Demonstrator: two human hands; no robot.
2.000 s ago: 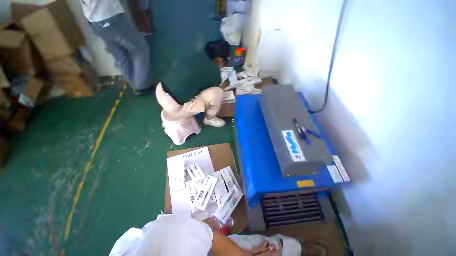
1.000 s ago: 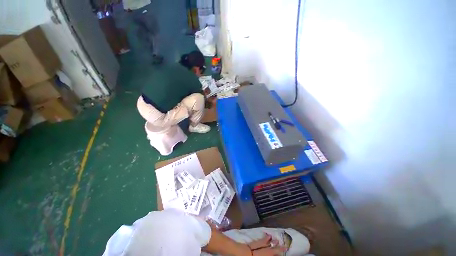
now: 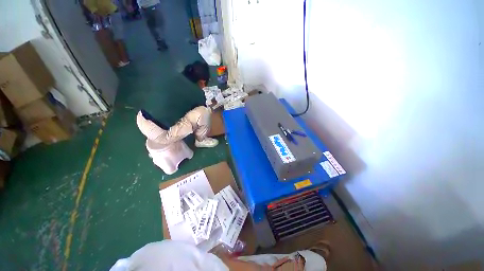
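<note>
Loose flat white boxes [image 3: 204, 214] with black print lie in a messy heap on a white paper sheet [image 3: 172, 206] and a brown cardboard sheet [image 3: 216, 172] on the floor. Below them, a white sleeve and a forearm reach right toward pale trousers. My left hand [image 3: 289, 263] is small, blurred and partly cut off at the bottom edge, over the trousers; whether it holds anything cannot be told. My right hand cannot be clearly told apart there. The dark rollers [image 3: 300, 216] show at the blue machine's opening.
The blue machine [image 3: 241, 153] carries a grey control box [image 3: 278, 137] with a blue-handled tool [image 3: 292, 134] on it. A person sits on a pale stool [image 3: 171, 156] near more white packs [image 3: 231, 98]. Cartons [image 3: 26, 77] stand left; people stand at the back.
The view has swung left, then dropped slightly, so the machine sits further left in it. The sleeve and forearm show lower. A second standing person has appeared at the back.
</note>
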